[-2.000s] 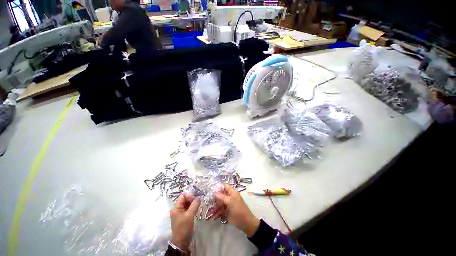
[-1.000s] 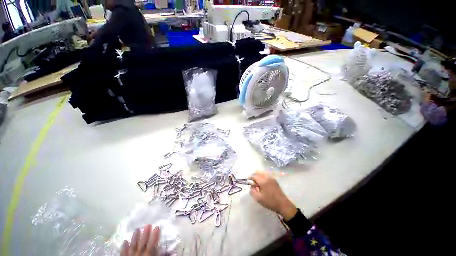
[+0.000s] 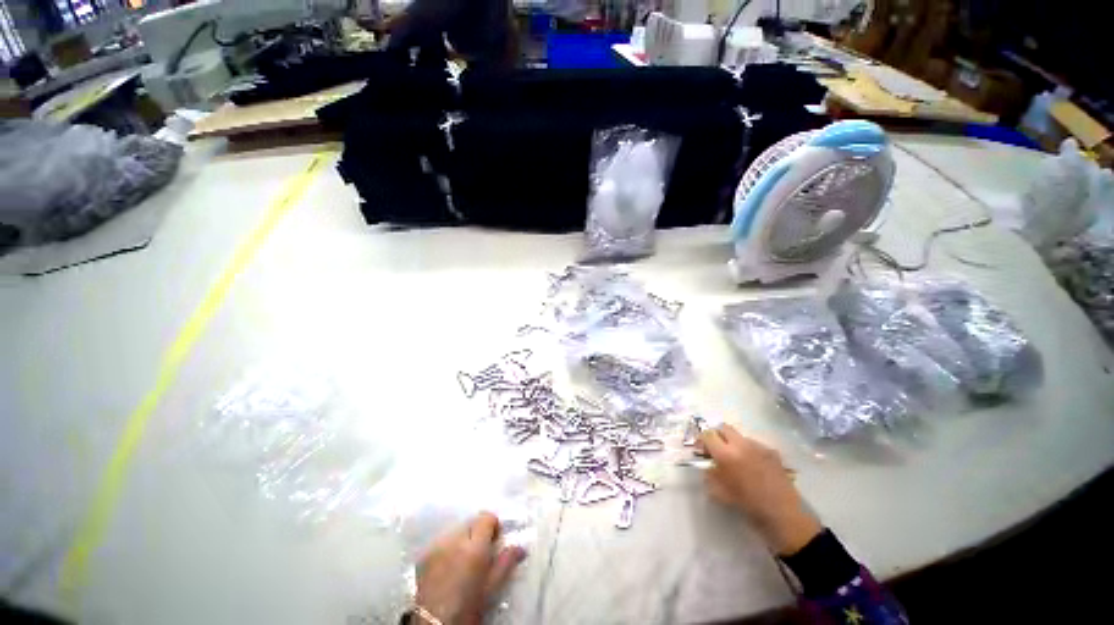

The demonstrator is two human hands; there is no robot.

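Note:
Loose metal hooks (image 3: 574, 427) lie in a pile mid-table. A large clear poly bag of hardware (image 3: 623, 336) lies just behind them. My right hand (image 3: 748, 482) is right of the pile, its fingertips pinched on a small metal hook (image 3: 698, 435); the palm side is hidden. My left hand (image 3: 467, 564) is low in the view, left of the pile, among shiny clear plastic; its fingers are bent, and whether it grips any plastic cannot be told. Empty plastic wrappers (image 3: 299, 446) spread to its left.
A desk fan (image 3: 812, 202) stands behind the pile, its cable running right. Full hardware bags (image 3: 843, 366) lie right of the pile. An upright poly bag (image 3: 628, 195) leans on the black fabric stack (image 3: 525, 147). Yellow tape (image 3: 183, 342) crosses the left. More bagged material (image 3: 73, 183) lies far left.
The view has turned left. My hands parted from the small plastic bag they held; the left went to the wrappers, the right to the pile's right edge. The yellow-and-red tool no longer shows.

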